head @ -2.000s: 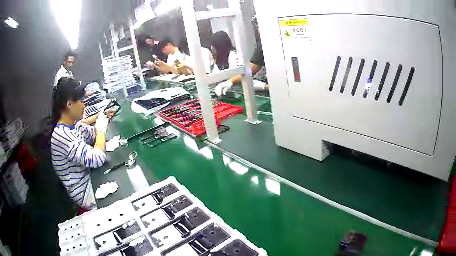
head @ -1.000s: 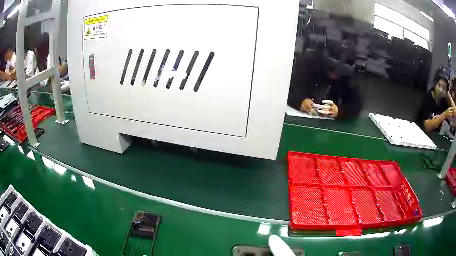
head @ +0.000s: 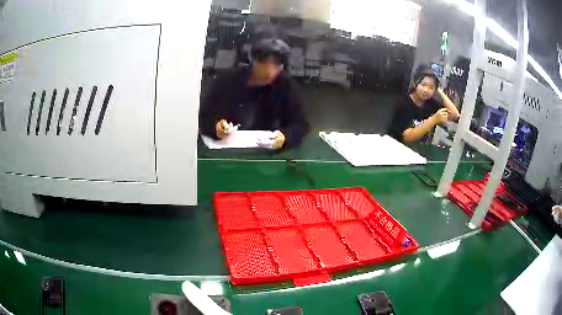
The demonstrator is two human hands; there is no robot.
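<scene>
A dark grey-black slab [head: 166, 305] with a round dark spot is cut off by the bottom edge, left of centre. One white-covered finger [head: 202, 299] lies across it, slanting up and left; by that slant it looks like my right hand. The rest of this hand is out of the picture. My left hand is not visible. Black phone mid-frames lie on the green belt: one at the lower left [head: 53, 293], one right of centre [head: 376, 303], and the top of another dark part [head: 284, 311] between them at the edge.
A red compartment basket [head: 313, 228] lies beyond the pale rail [head: 154, 273]. A grey machine cabinet [head: 135, 74] stands left. Two people sit opposite, by white boards [head: 240, 139] [head: 373, 149]. White uprights [head: 459, 117] and another red basket [head: 487, 200] stand right; a white sheet [head: 539, 286] is lower right.
The view has swung right. The cabinet, red basket, slab and white finger now sit further left in the picture. The white parts tray has left the view. The finger stays on the slab.
</scene>
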